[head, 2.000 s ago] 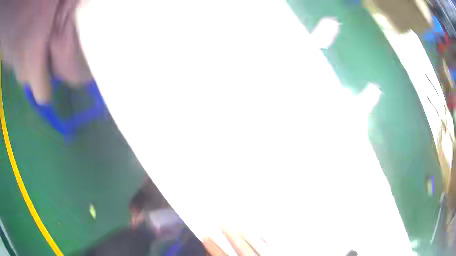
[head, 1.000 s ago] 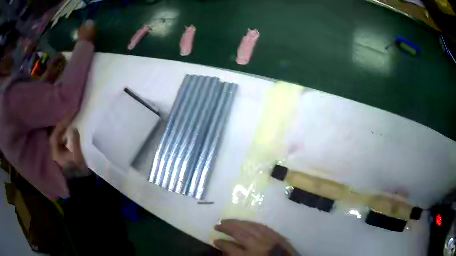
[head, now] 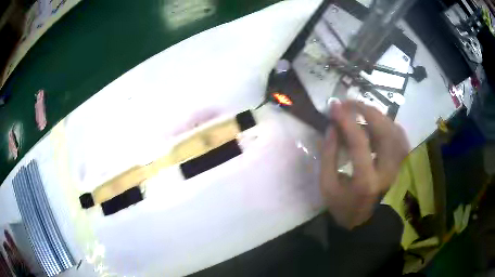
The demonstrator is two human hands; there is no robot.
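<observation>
My right hand (head: 355,162) is blurred at the press (head: 374,81) on the right. Its fingertips are at the front of the press, by small pale parts. Whether the fingers hold something cannot be told. My left hand is not in view. The black-edged press has a metal plate with arms and a glowing orange light (head: 281,98) at its left corner. A tan strip jig (head: 187,149) lies on the white tabletop (head: 217,216) left of the hand. Black blocks (head: 211,158) lie along its near side and at both ends.
Silver-grey ribbed strips (head: 43,222) lie at the lower left, beside yellowish tape (head: 68,162). Two pink pieces (head: 40,110) lie on the green belt (head: 108,59). Yellow sheets (head: 423,178) are below the table edge at right. A black box stands behind the press.
The view has swung to the right, so the jig and strips sit further left and the press is in view. My right hand is now at the press. My left hand has left the picture.
</observation>
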